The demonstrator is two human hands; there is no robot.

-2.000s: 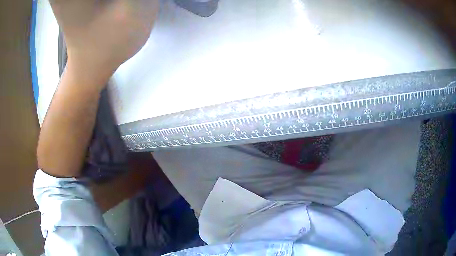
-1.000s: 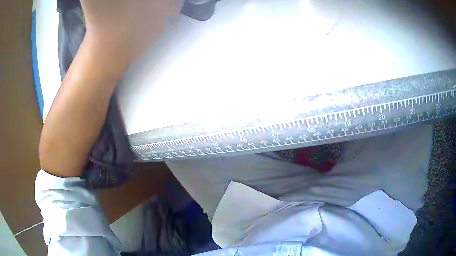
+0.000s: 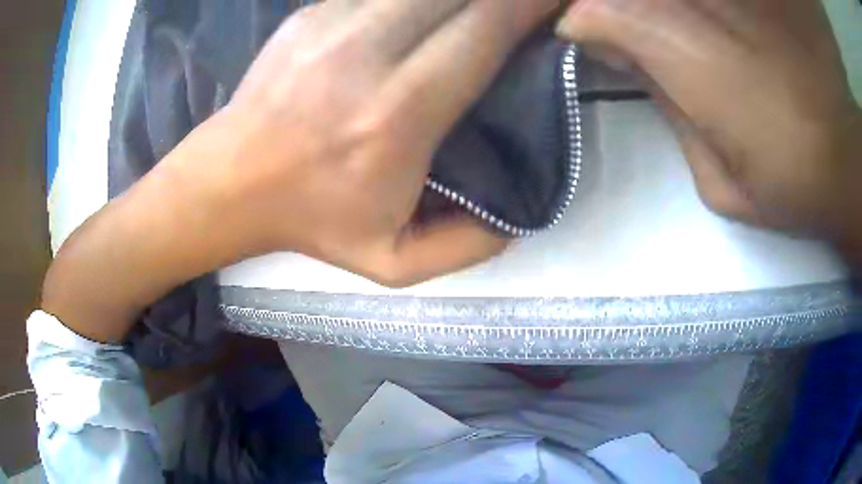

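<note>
A dark grey garment [image 3: 170,104] lies bunched at the left of the white machine bed, and part of it shows between my hands. A silver toothed zipper [image 3: 575,142] runs along its edge and bends in a U. My left hand [image 3: 359,142] holds the cloth, with the thumb under the toothed edge. My right hand [image 3: 718,95] pinches the upper end of the zipper edge at top centre. The tips of several fingers are cut off by the top edge or hidden.
A grey measuring tape [image 3: 529,331] runs along the front edge of the white table [image 3: 643,255]. More dark cloth [image 3: 180,321] hangs over the left table edge. My lap is below the table. Something blue [image 3: 822,416] is at the lower right.
My right hand has come into view at the upper right. My left hand has moved right and down over the bed. The garment and its toothed zipper now show between the hands.
</note>
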